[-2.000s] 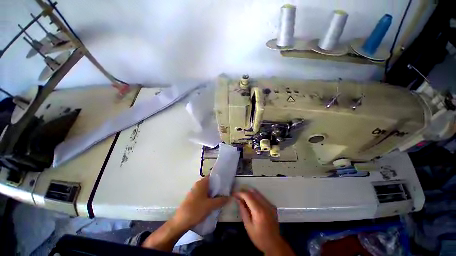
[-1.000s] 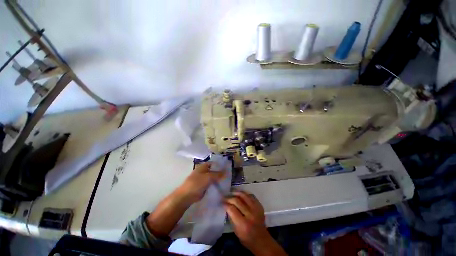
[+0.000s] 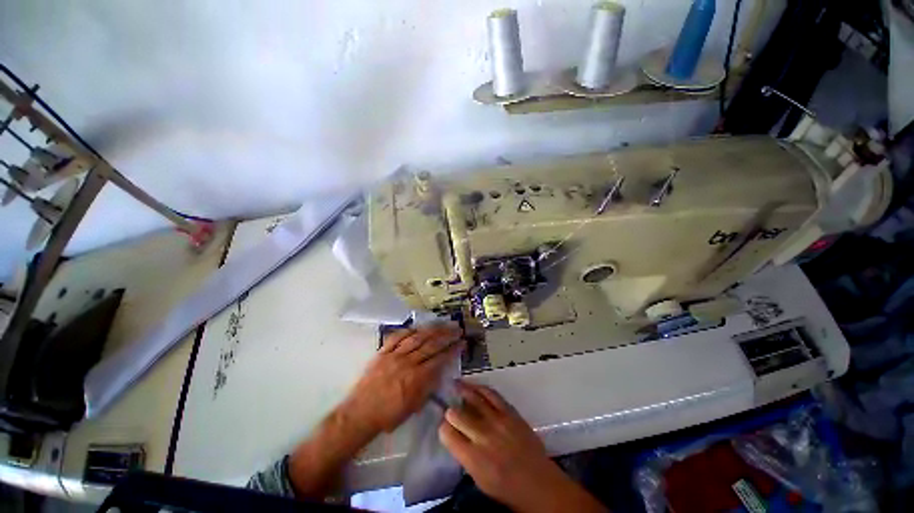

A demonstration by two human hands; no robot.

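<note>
A pale lilac-grey fabric band runs from the needle area under the left end of the cream sewing machine head down over the table's front edge. My left hand lies flat on the band just in front of the needle area, fingers spread towards it. My right hand pinches the band's right edge with thumb and fingertips, lower and to the right. The presser foot is hidden behind my fingers and the head. Another long pale band lies behind and left of the head.
Two white thread cones and a blue cone stand on a shelf behind. A neighbouring thread stand rises at left. A handwheel is at far right. Bagged items lie at lower right.
My left hand has moved forward from gripping the band near the table edge to lying on it by the needle area. The band lies further under the head. The camera view has shifted.
</note>
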